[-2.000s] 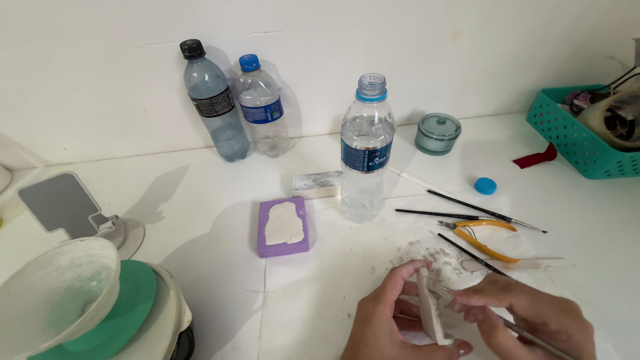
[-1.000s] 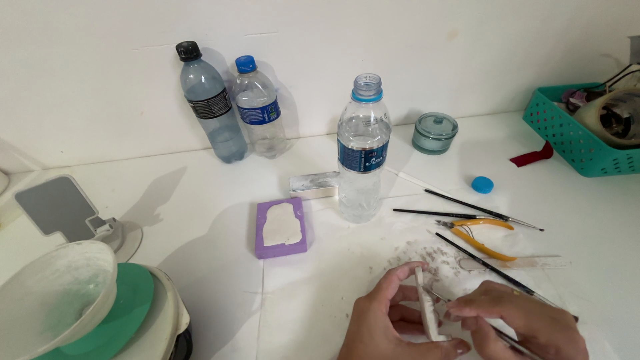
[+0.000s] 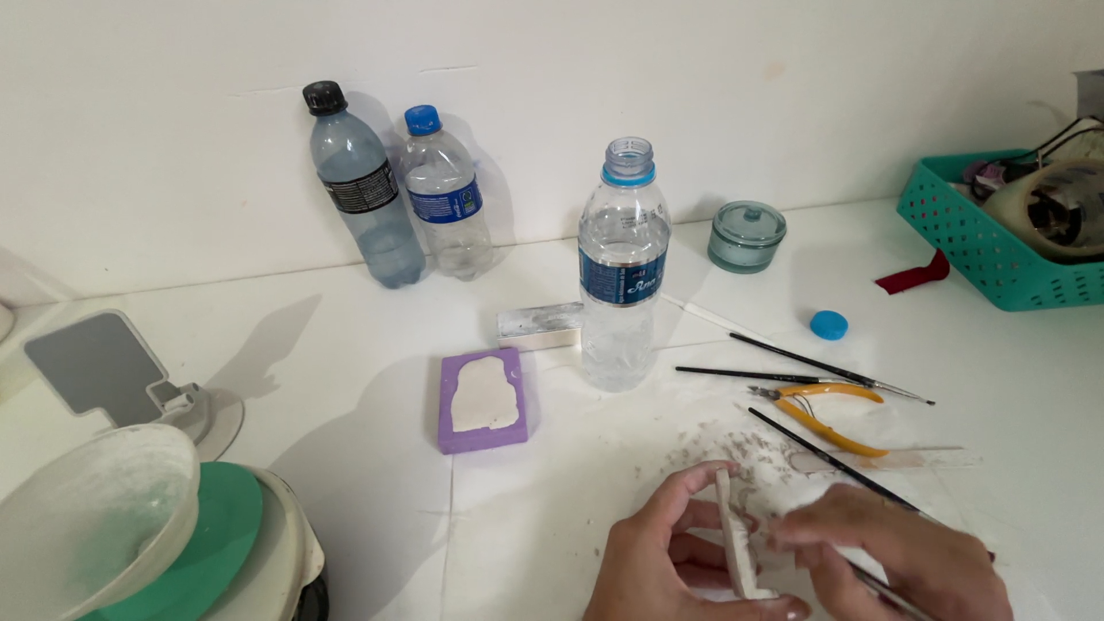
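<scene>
My left hand (image 3: 664, 552) grips a thin, pale plaster-like piece (image 3: 735, 539) by its edges, holding it upright on its side. Close on its right, my right hand (image 3: 897, 552) holds a slim tool with a dark metallic handle (image 3: 884, 588); its tip is hidden by blurred fingers. Pale crumbs (image 3: 733, 448) lie scattered just beyond both hands. A purple silicone mold (image 3: 447, 405) filled with a white cast (image 3: 486, 397) rests to the left. Orange-handled nippers (image 3: 832, 423) and several thin black-handled brushes (image 3: 750, 374) lie beyond my right hand.
An uncapped water bottle (image 3: 623, 267) stands mid-table, its blue cap (image 3: 829, 325) to the right. Two capped bottles (image 3: 366, 190) (image 3: 444, 194) lean by the wall. A glass jar (image 3: 747, 237), a green basket (image 3: 975, 246), a grey stand (image 3: 99, 366) and a white bowl (image 3: 95, 517) surround the work area.
My left hand keeps hold of the pale piece. The fingers of my right hand have shifted slightly beside it, with the tool still held.
</scene>
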